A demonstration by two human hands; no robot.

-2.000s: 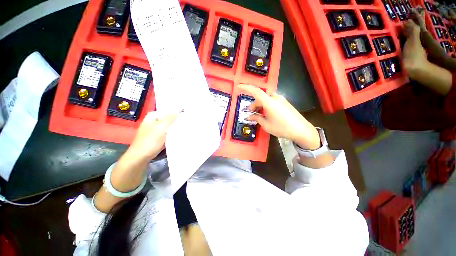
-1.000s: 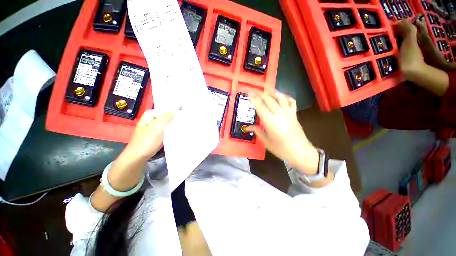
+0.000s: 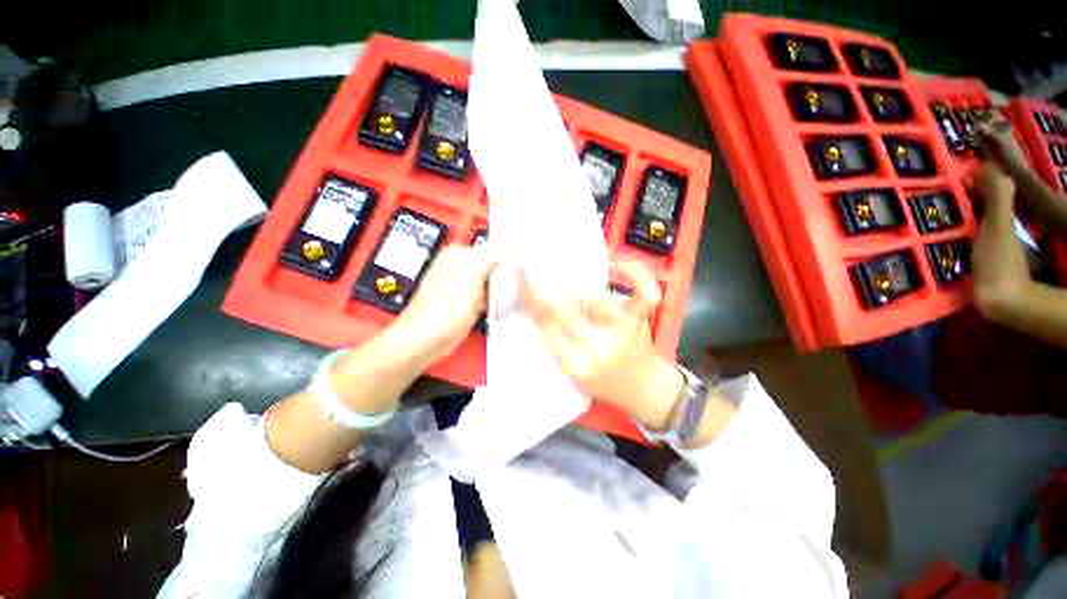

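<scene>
A long white label strip [image 3: 532, 176] hangs over the middle of the red foam tray [image 3: 275, 293] and down onto my white sleeve and lap. My left hand [image 3: 451, 293] pinches the strip's left edge. My right hand [image 3: 603, 345] is at the strip's right side, fingertips against it, slightly blurred; whether a label is on them cannot be told. Black units with printed panels, such as the front left one [image 3: 331, 225], lie in the tray pockets. The strip and my hands hide the middle pockets and the front right one.
Stacked red trays [image 3: 766, 222] of black units stand at right. Another person's arm [image 3: 1000, 252] reaches in beyond them. At left are a label roll [image 3: 90, 243], a loose white strip [image 3: 158, 287], a white plug with cable [image 3: 29, 407] and a dark fan [image 3: 56, 100].
My right hand has moved left from the front right unit to the strip. The strip is lifted and twisted. The view has shifted, showing more of the bench at left and back.
</scene>
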